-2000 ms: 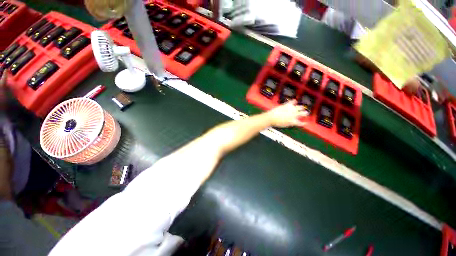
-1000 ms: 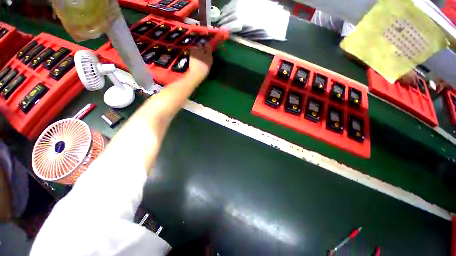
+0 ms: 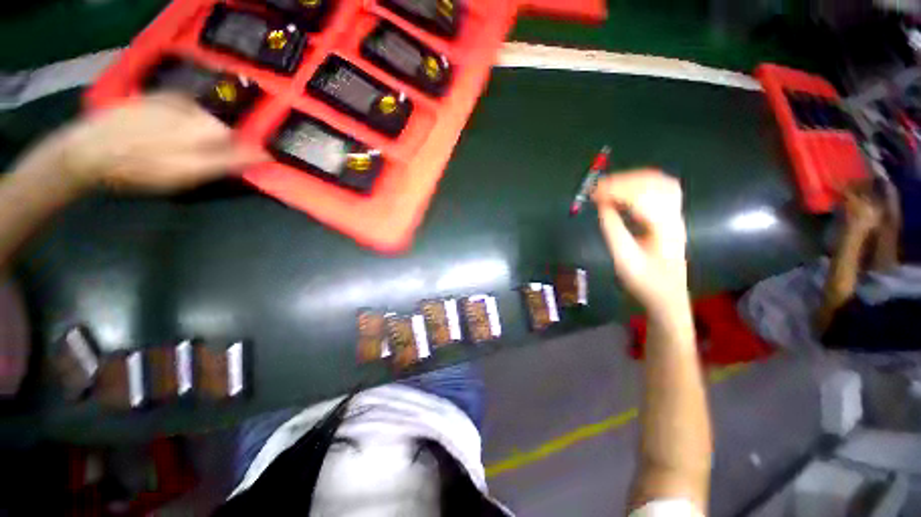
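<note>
A red-orange tray (image 3: 404, 224) lies tilted at upper left, with black phones (image 3: 328, 151) in its pockets; each has a pale label area and a yellow-gold spot. My left hand (image 3: 157, 141), motion-blurred, is at the tray's near left edge, over part of a phone; its fingertips and grip cannot be made out. My right hand (image 3: 641, 217) is over the bench at right of centre, fingers curled, beside a red and dark pen (image 3: 590, 182). Whether it touches the pen cannot be told.
Loose brown batteries (image 3: 481, 318) with white strips lie along the near bench edge. Another red tray (image 3: 823, 151) and a person's hands (image 3: 858, 227) are at right. A pale strip (image 3: 626, 66) crosses the bench. Red stools and a yellow floor line show below.
The view has swung down, bringing a tray of phones close. My left hand is at its near edge, and my right hand has come into view beside the pen. The fans have left the view.
</note>
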